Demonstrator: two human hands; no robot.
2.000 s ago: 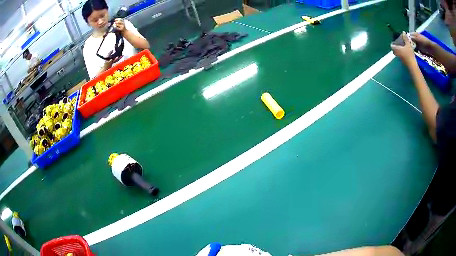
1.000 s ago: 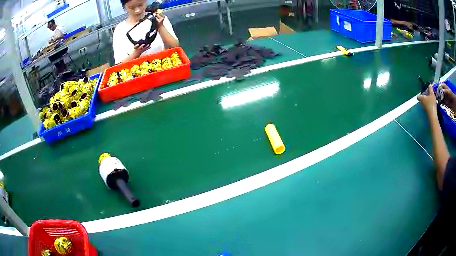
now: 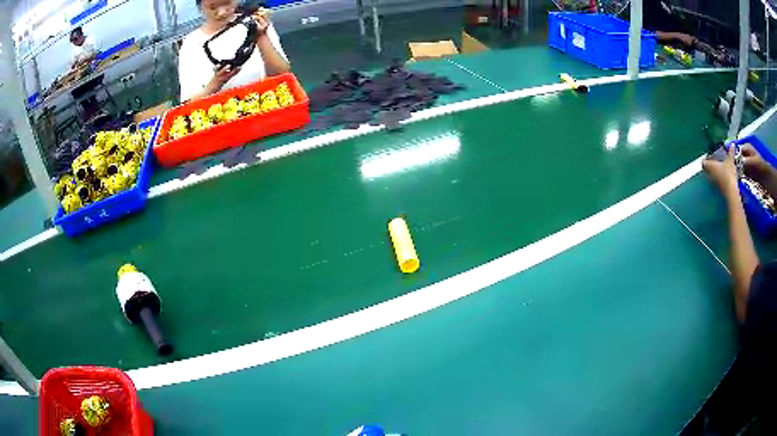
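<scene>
A small blue and white piece of a glove [image 3: 371,431] shows at the bottom edge, probably my right hand; the rest is cut off and what it holds is hidden. My left hand is not in view. A finished-head microphone [image 3: 139,298] lies on the green belt at the left, its gold head up-left and black handle toward me. A yellow tube [image 3: 404,245] lies on the belt near the middle. The red parts basket [image 3: 132,400] at the lower left holds loose gold grilles [image 3: 95,410].
Across the belt [image 3: 281,230] stand a blue bin [image 3: 106,213] and a red-orange bin [image 3: 234,128] of gold parts, beside a dark heap [image 3: 383,92]. A person there holds a black frame. Another person's arms [image 3: 737,213] work at a blue bin on the right. A white strip edges the belt.
The view has swung and tilted. The microphone and yellow tube have shifted left along the belt. My glove and forearm have mostly dropped out of the bottom edge; more of the red basket shows.
</scene>
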